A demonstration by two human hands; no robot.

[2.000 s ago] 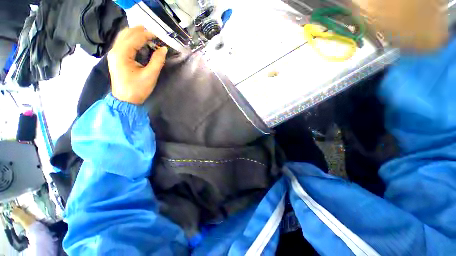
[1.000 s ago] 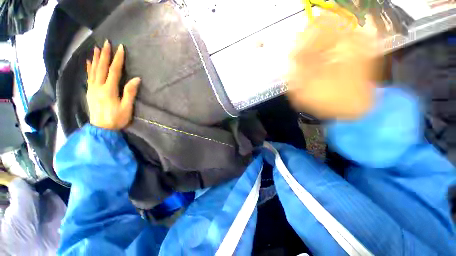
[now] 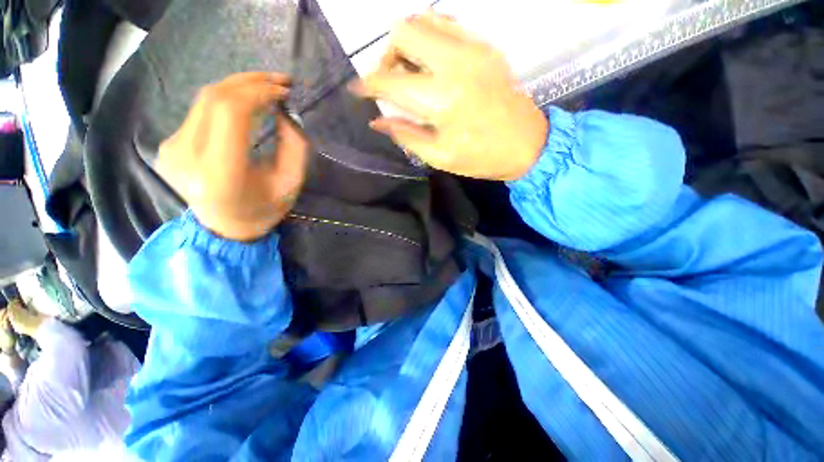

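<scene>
The charcoal garment lies over the table and lap, with a pale dashed stitch line across it. A narrow dark strip runs down from the top edge to my left hand's fingertips. My left hand is curled over the cloth, thumb and fingers close together at the strip's lower end; its grip is unclear. My right hand is over the garment's right edge, fingers bent towards my left hand, slightly blurred; whether it holds anything is unclear. The sewing machine head is out of the picture.
The white table is at upper centre, with a marked ruler strip along its near edge. A sliver of yellow shows at the top edge. Another person's pale sleeve is at lower left. Dark cloth lies at right.
My right hand has come from the scissors' side to the garment's edge. My left hand has gone from the machine to flat on the cloth, then curled. The view has shifted, losing the machine head.
</scene>
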